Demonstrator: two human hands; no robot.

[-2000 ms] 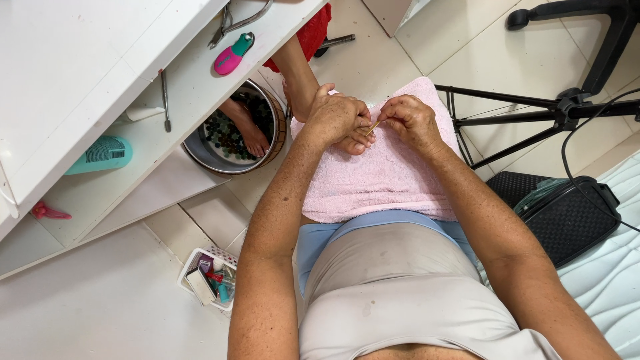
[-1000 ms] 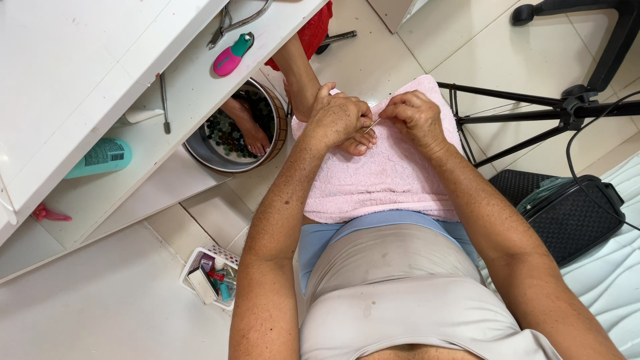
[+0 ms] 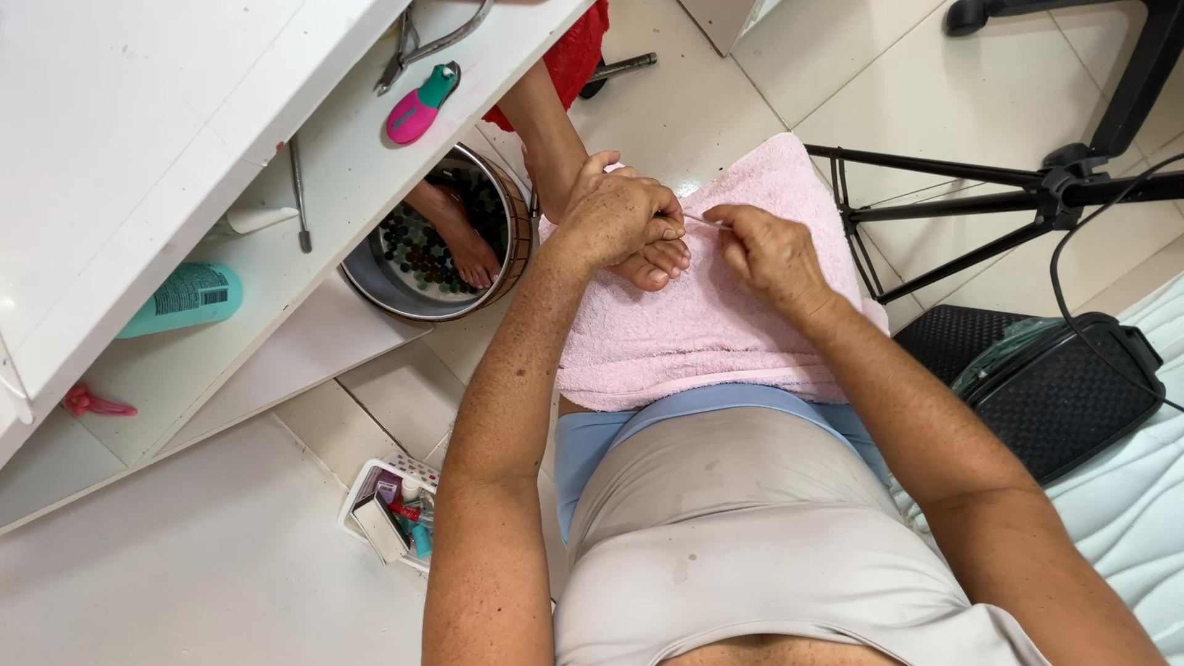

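Note:
Another person's foot (image 3: 647, 266) rests on a pink towel (image 3: 647, 361) across my lap. My left hand (image 3: 622, 215) lies over this foot, its fingers closed around the smaller toes. In my right hand (image 3: 763, 254) is a thin, pale stick-like tool (image 3: 705, 222), pinched between thumb and index finger, with its tip at the toes beside my left fingertips. What kind of tool it is cannot be told, and its far end is partly hidden. The person's other foot (image 3: 469, 242) stands in a round metal basin (image 3: 372, 289) with dark pebbles or glass beads.
White shelves at left hold a pink and teal nail clipper (image 3: 423, 104), metal nippers (image 3: 407, 51), a metal tool (image 3: 299, 194) and a teal bottle (image 3: 194, 298). Below stands a small white basket (image 3: 351, 504) of supplies. At right are black stand legs (image 3: 980, 190) and a black case (image 3: 1064, 398).
My left fingers have shifted over the smaller toes, and my right hand sits a little lower, with the thin tool still in its fingers.

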